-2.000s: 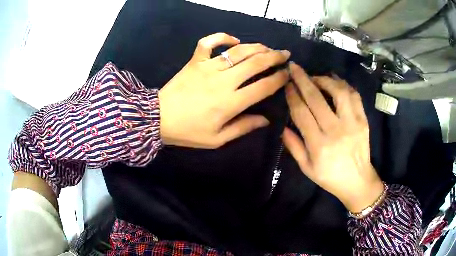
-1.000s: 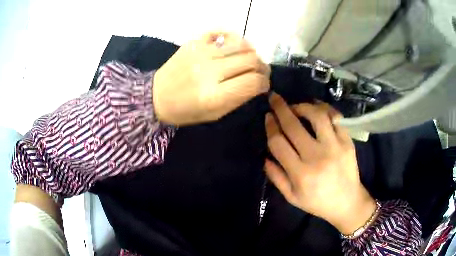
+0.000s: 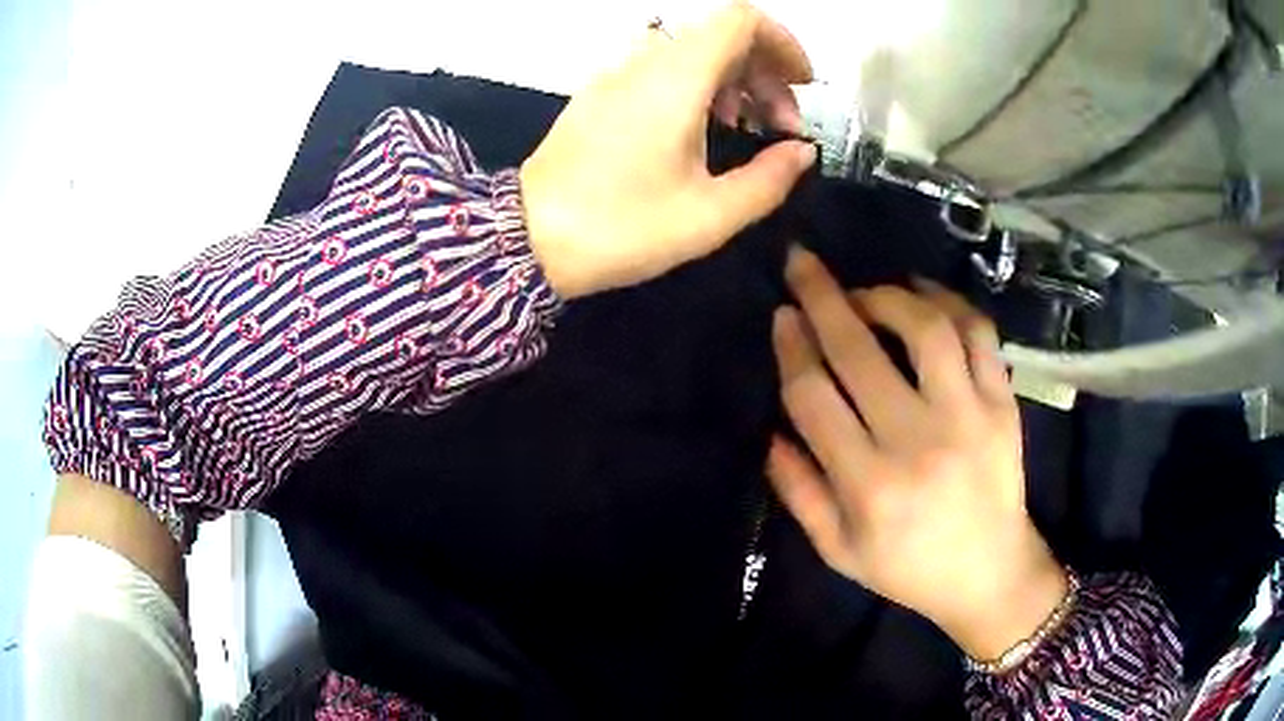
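Black garment cloth [image 3: 563, 465] covers the table front and the lap. A zipper with a small silver slider [image 3: 753, 575] runs up it towards my right hand. My left hand [image 3: 676, 155] pinches the cloth's far edge between thumb and fingers, left of the machine's needle area. My right hand [image 3: 901, 437] lies on the cloth beside the zipper, fingers spread, pointing up and left; its outer fingertips reach under the machine head. The presser foot and needle area [image 3: 1035, 282] is right of my left hand; the needle tip cannot be made out.
The pale sewing machine head [image 3: 1112, 113] fills the upper right, with a curved light guard above my right fingertips. A pale block [image 3: 1042, 378] shows partly below it. The white table [image 3: 211, 127] lies behind the cloth. Mixed coloured items [image 3: 1239, 662] show at the lower right edge.
My left hand went from flat on the cloth to pinching its far edge, and the cloth's edge lifted there. My right hand shifted slightly. The machine head now looks larger and nearer than at first.
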